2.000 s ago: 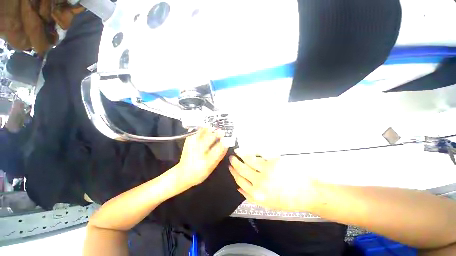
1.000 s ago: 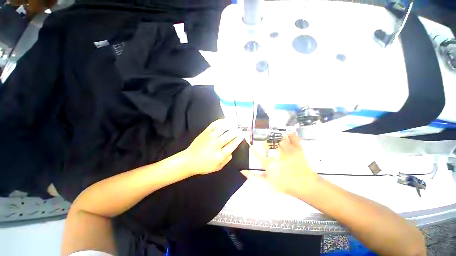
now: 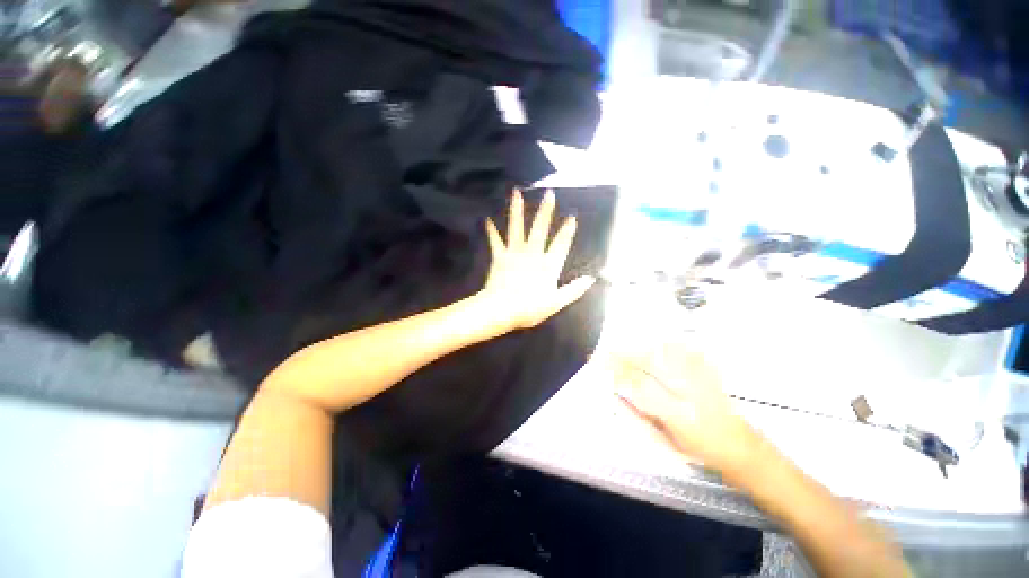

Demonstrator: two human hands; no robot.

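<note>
A large black garment (image 3: pixel 372 226) lies heaped left of the white sewing machine (image 3: pixel 835 192) and hangs over the table's front edge. My left hand (image 3: pixel 528 271) lies spread on the garment, fingers apart, palm down, holding nothing. My right hand (image 3: pixel 677 401) is over the white table just right of the garment's edge; it is blurred and washed out by glare, and its grip cannot be told. The presser foot area (image 3: pixel 691 294) is above my right hand, also in glare. A white label (image 3: pixel 510 105) shows on the garment.
Black thread snips (image 3: pixel 931 448) and a small brown square (image 3: pixel 862 408) lie on the table (image 3: pixel 790 452) at right. A black strap (image 3: pixel 942 215) wraps the machine head. A grey metal rail (image 3: pixel 113 378) runs at left. A blue thing (image 3: pixel 389 542) shows below.
My left hand has left the foot area and opened flat on the garment. My right hand has moved down, away from the foot. The view has shifted, showing more of the garment.
</note>
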